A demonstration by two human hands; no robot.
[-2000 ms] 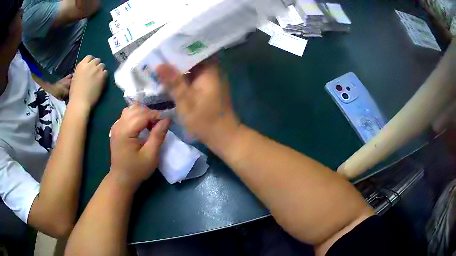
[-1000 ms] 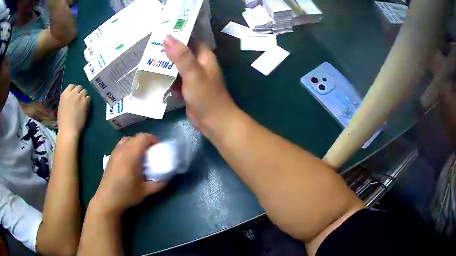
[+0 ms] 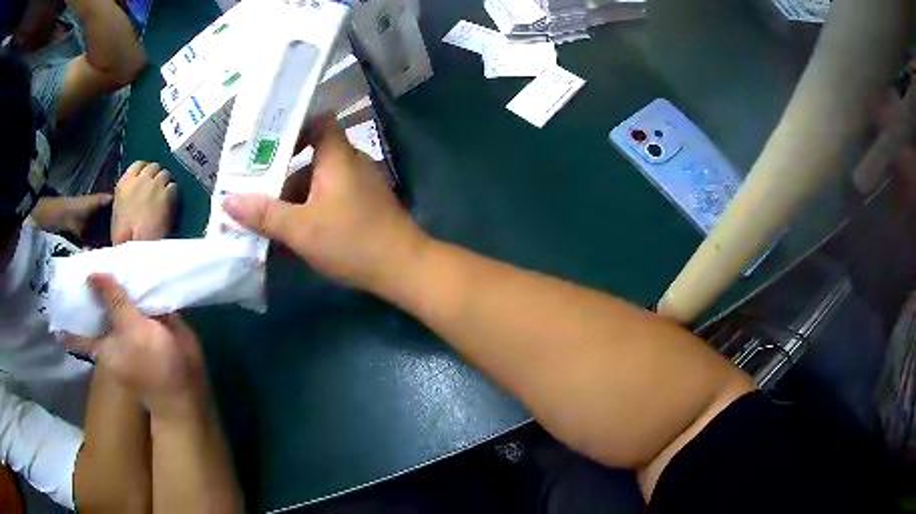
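Note:
My right hand grips a long white carton with a green mark, holding it slanted at the left of the view. My left hand holds a long white wrapped item, crinkled and soft. The wrapped item's right end meets the lower end of the carton; whether it is inside cannot be told. Several white cartons are piled behind the held one.
A blue smartphone lies at right by a cream pole. Small white cards and leaflet stacks lie at the far centre. Another person's hand rests at the table's left edge; more people sit there.
The left hand has moved left and now holds the long wrapped item up. The right hand and its carton have moved left and down, to meet the wrapped item.

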